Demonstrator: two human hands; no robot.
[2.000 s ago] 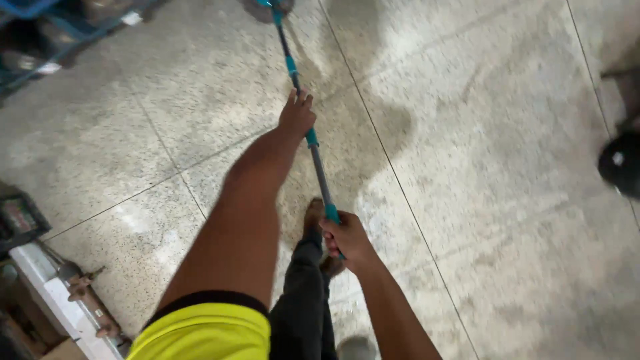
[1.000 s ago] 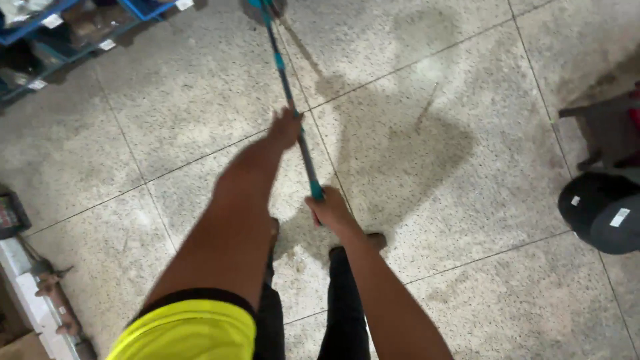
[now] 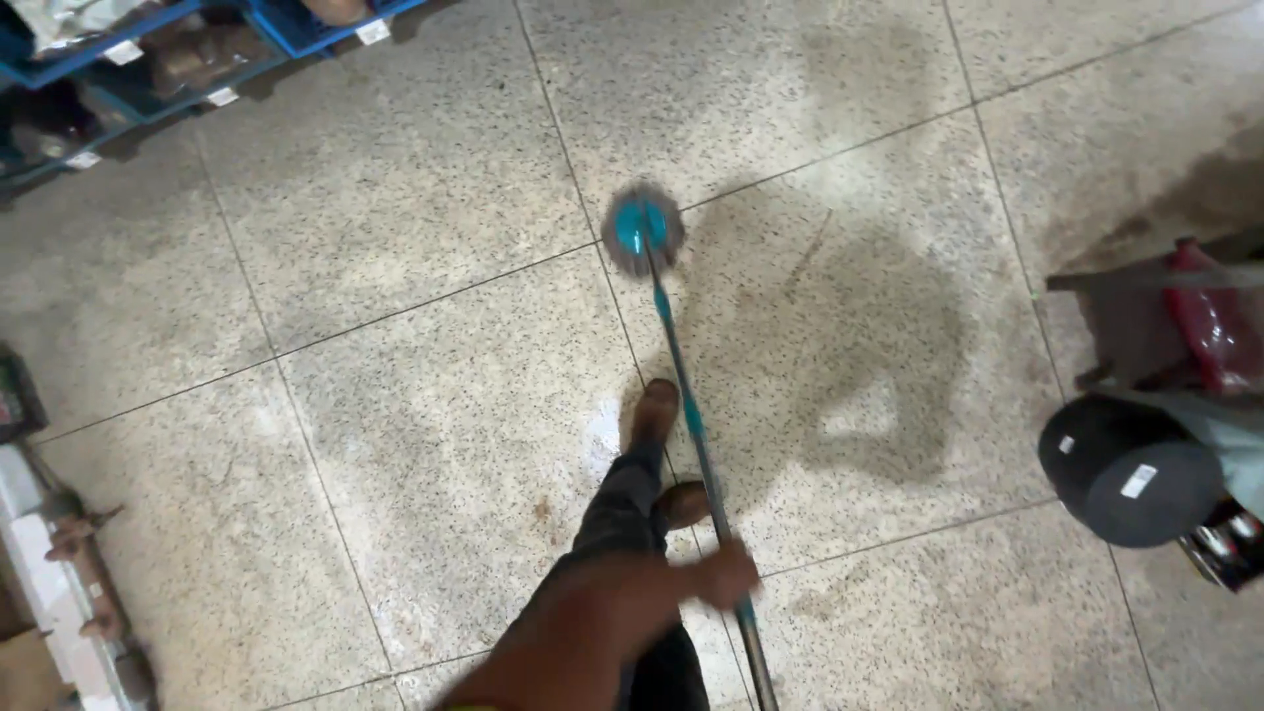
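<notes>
A round mop (image 3: 643, 228) with a teal hub and a blurred grey fringe lies on the speckled tile floor, ahead of my brown shoes. Its long metal handle (image 3: 679, 357) with teal joints runs down toward the bottom of the view. My left hand (image 3: 724, 576) is closed around the lower part of that handle, just above a teal joint, and is blurred by motion. My right hand is outside the view; the handle leaves the picture at the bottom edge.
Blue shelf bins (image 3: 84, 61) holding wrapped goods stand at the upper left. A white ledge (image 3: 59, 592) with brown items is at the lower left. On the right are a black cylindrical container (image 3: 1126, 474), a dark stand (image 3: 1126, 321) and a dark red object (image 3: 1213, 321).
The mop head has come nearer my feet from the top edge. My left hand and the handle have moved down the view. My right hand has gone out of view.
</notes>
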